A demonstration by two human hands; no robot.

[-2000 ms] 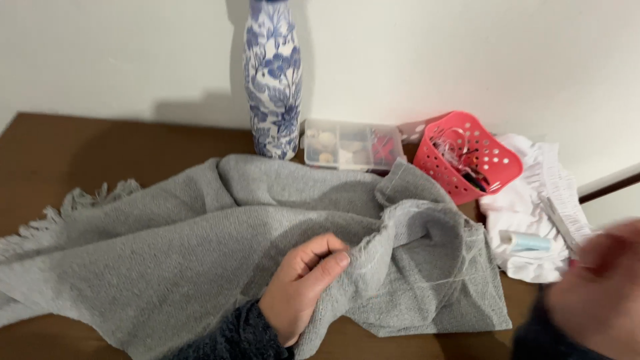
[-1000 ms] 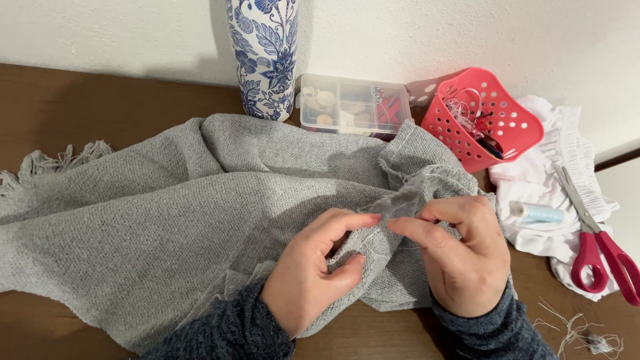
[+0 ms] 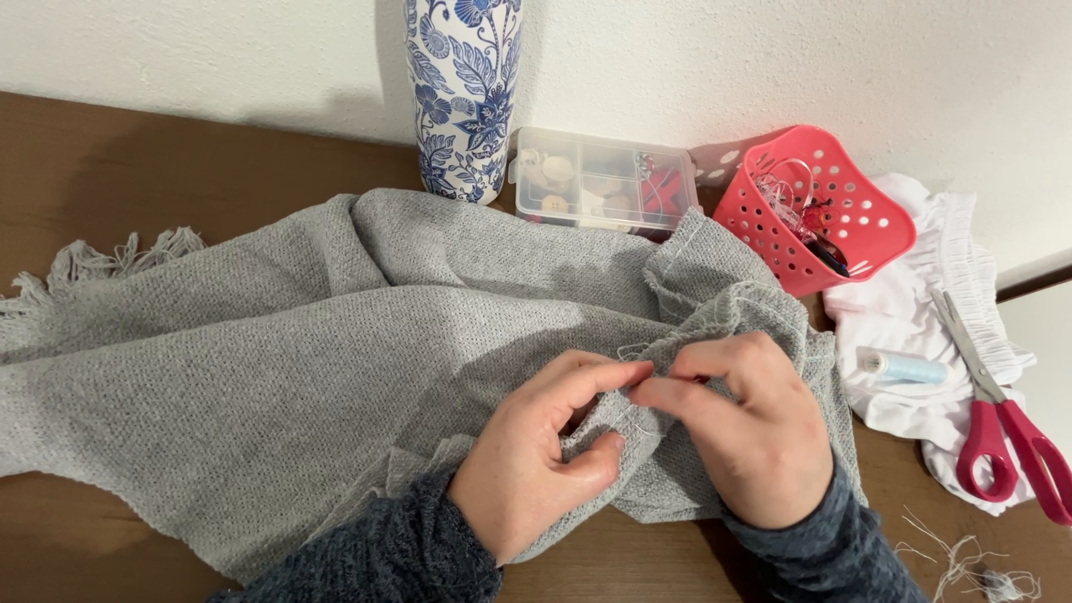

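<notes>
A grey woven cloth (image 3: 276,368) with a fringed end at the left lies in folds across the middle of the view. My left hand (image 3: 544,444) holds its rolled edge between fingers and thumb. My right hand (image 3: 754,423) pinches at the same edge, its fingertips close against those of my left hand; whatever lies between them is too small to tell. Light stitches run along the edge near both hands. To the right, a spool of light blue thread (image 3: 909,368) and scissors with dark pink handles (image 3: 992,402) rest on a white garment with a gathered band (image 3: 888,327).
Behind the cloth stand a blue-and-white floral vase or bottle (image 3: 469,100) and a clear compartment box (image 3: 607,180) with buttons. A pink perforated basket (image 3: 871,222) holds small sewing items. Loose thread ends (image 3: 963,561) lie on the brown wooden table (image 3: 586,582) at lower right.
Two seconds ago my right hand was a blur near the scissors at the far right; it has since moved left to the cloth's edge, beside my left hand. The view has moved closer.
</notes>
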